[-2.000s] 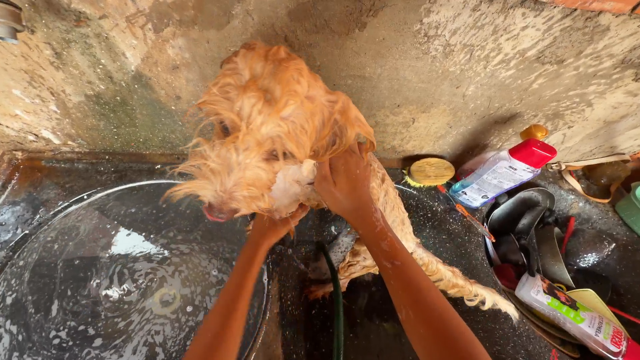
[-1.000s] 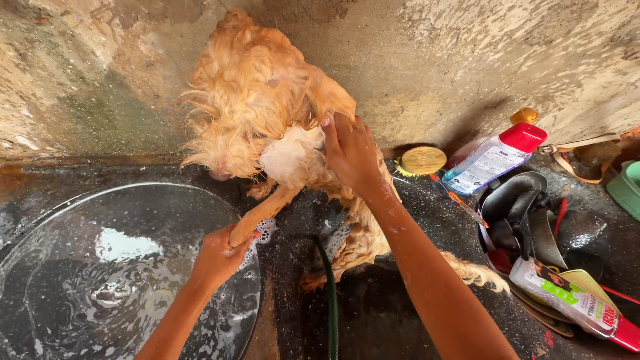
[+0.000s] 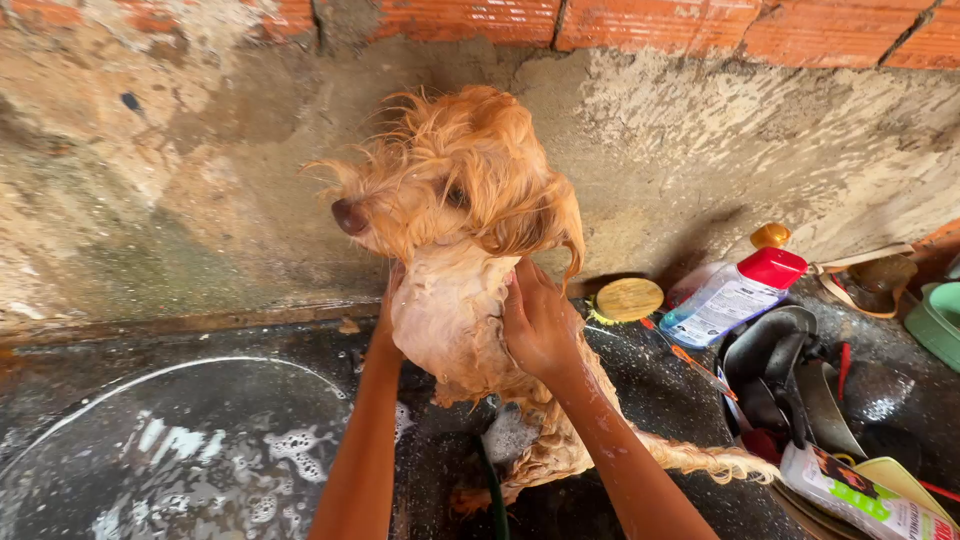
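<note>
A wet, curly-haired tan dog sits upright on the dark counter, its head turned left and pale lather on its chest. My right hand presses against the side of its neck and shoulder, fingers partly hidden in the fur. My left hand lies at the other side of the chest, mostly hidden behind it. Neither hand's grip can be made out. A dark green hose runs up below the dog, near foam.
Left is a round, water-filled basin with suds. Right are a wooden-backed brush, a red-capped bottle, an orange toothbrush, dark pans, another bottle and a green bowl. A rough wall stands behind.
My left hand has let go of the dog's foreleg and moved up to its chest. The dog's head has lifted, showing its muzzle and lathered chest. The view has tilted up.
</note>
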